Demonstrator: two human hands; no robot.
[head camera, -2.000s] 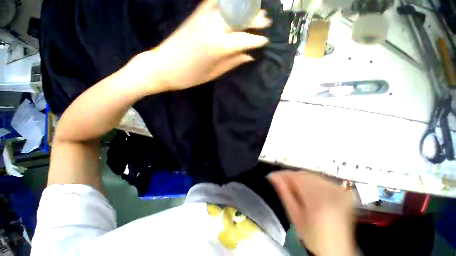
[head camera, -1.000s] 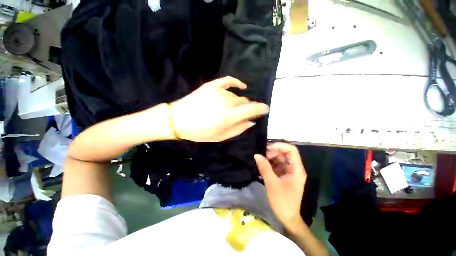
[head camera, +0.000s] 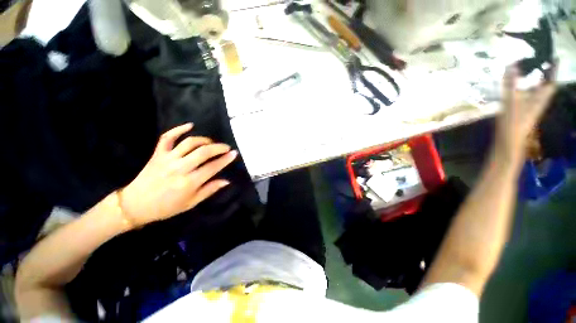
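Note:
The black garment (head camera: 107, 113) lies over the left of the table and hangs over its front edge. My left hand (head camera: 180, 173) rests flat on it near its right edge, palm down, fingers slightly spread, holding nothing. The presser foot area (head camera: 207, 53) shows at the garment's upper right edge, beside a tan-yellow block (head camera: 231, 57). My right hand (head camera: 527, 104) is stretched to the far right end of the table, with its fingers at a small black item (head camera: 540, 41) and something whitish. Blur hides whether they grip it.
Grey snips (head camera: 279, 84) and black-handled shears (head camera: 376, 88) lie on the white table (head camera: 297, 135). An orange-brown handled tool (head camera: 344, 33) lies beside the shears. The pale machine head (head camera: 170, 17) is at upper left. A red tray (head camera: 429, 161) and black cloth (head camera: 382, 252) are below the edge.
The view has swung right. My right hand has left the garment's front edge and reached to the far right of the table. My left hand is still on the garment.

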